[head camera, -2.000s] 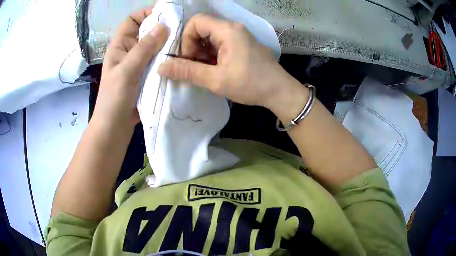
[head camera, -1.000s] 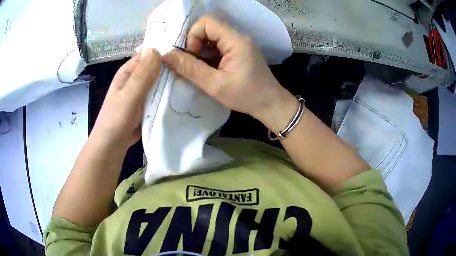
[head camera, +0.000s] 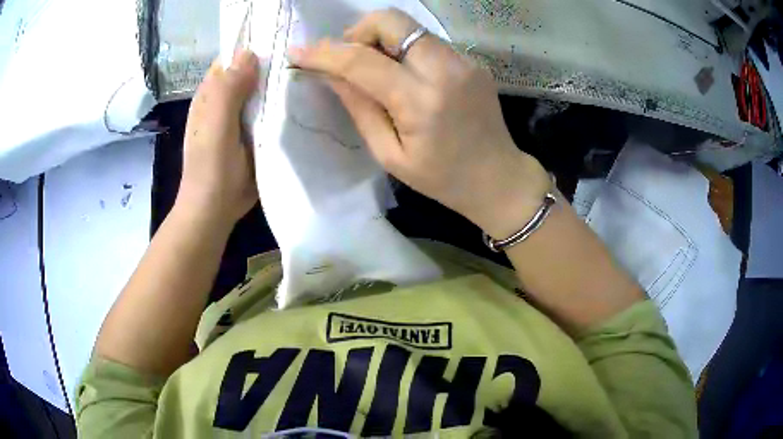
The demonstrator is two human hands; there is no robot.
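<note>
A white garment panel [head camera: 322, 214] hangs from the table edge down over the lap, with parallel dark stitch lines near its top and a loose dark thread strand on it. My left hand [head camera: 225, 129] holds the panel's left side, with the thumb on the cloth by the stitch lines. My right hand [head camera: 421, 111] is over the panel's upper right, with its fingertips at the stitch lines. A thin dark shaft shows just under those fingertips; the rest of that tool is hidden by the hand.
The pale machine table [head camera: 592, 60] runs across the top. White cloth [head camera: 60, 86] lies at the left. A spare white panel with double stitched curves [head camera: 670, 231] lies at the right. Red-handled snips or scissors [head camera: 750, 96] are at the far right.
My right hand has turned palm down and its fingers have stretched out along the cloth. My left hand has shifted slightly left and up. The panel's lower end has swung to the right.
</note>
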